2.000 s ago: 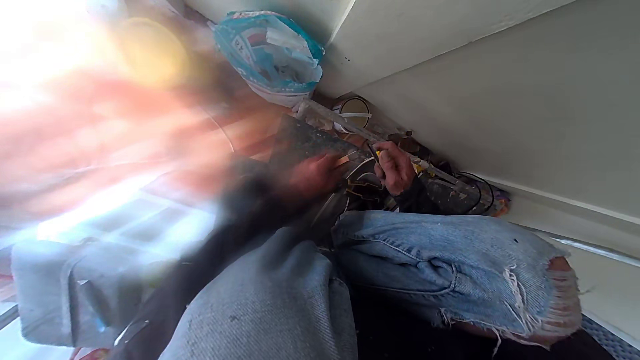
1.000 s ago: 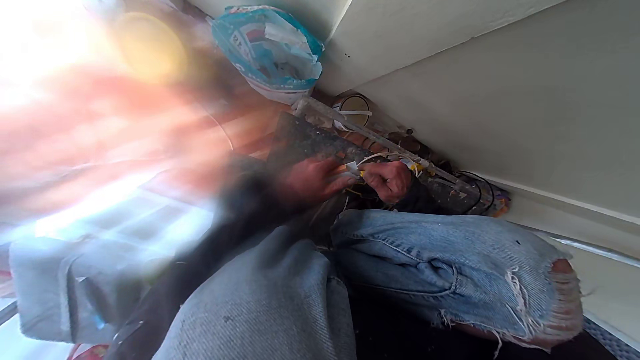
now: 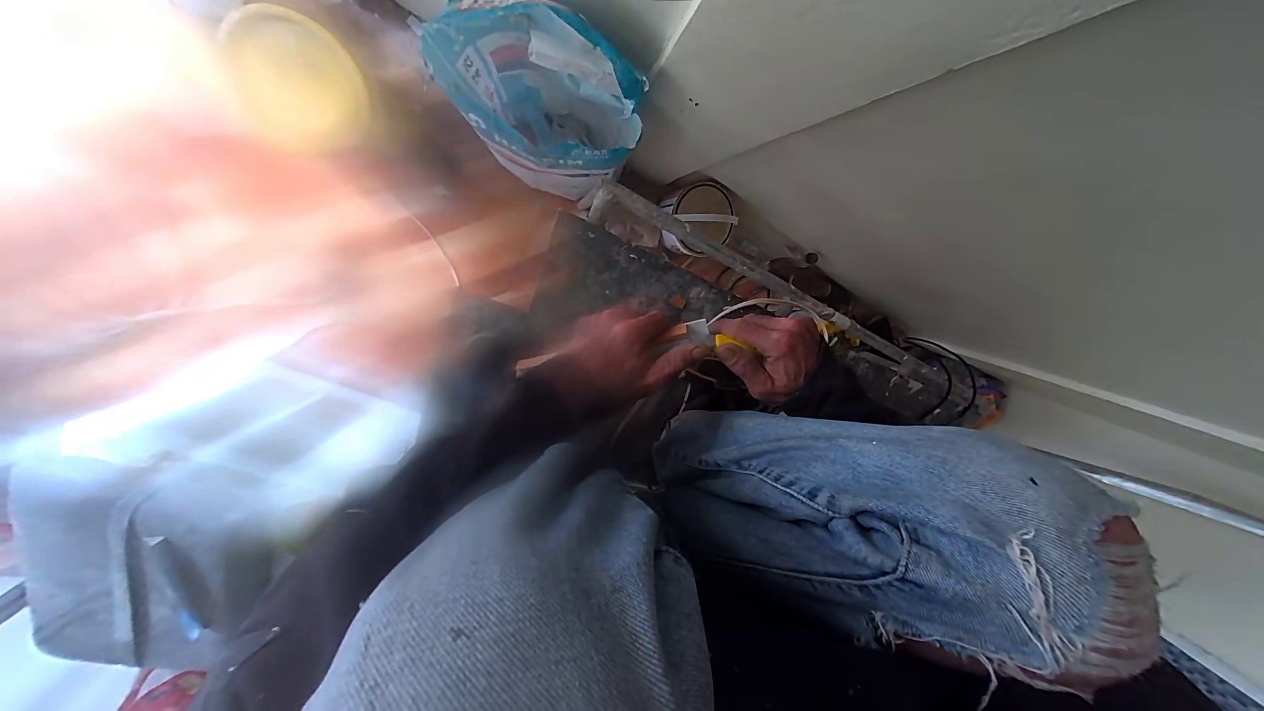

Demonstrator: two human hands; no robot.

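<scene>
My left hand (image 3: 614, 357) is closed around a slim wooden-looking piece (image 3: 533, 363), whose pale flat end (image 3: 695, 330) shows past the fingers. Close on its right, my right hand (image 3: 775, 357) grips a small yellow-handled tool (image 3: 733, 345); the tool's working end cannot be made out. A thin white cable (image 3: 765, 302) arcs above the right hand. Both hands are over a dark, paint-spotted surface (image 3: 632, 276), just beyond my knees in torn jeans.
A blue and white plastic bag (image 3: 533, 148) stands at the top, near an open tin (image 3: 703, 212). A pale bar (image 3: 760, 276) runs diagonally behind the hands. Black cable loops (image 3: 953, 375) lie by the wall (image 3: 1037, 217). A grey container (image 3: 197, 533) is lower left; the left side is blurred.
Since two seconds ago, my right hand has come lower and turned, with the yellow-handled tool now close to the pale end at my left hand. My left hand has hardly moved.
</scene>
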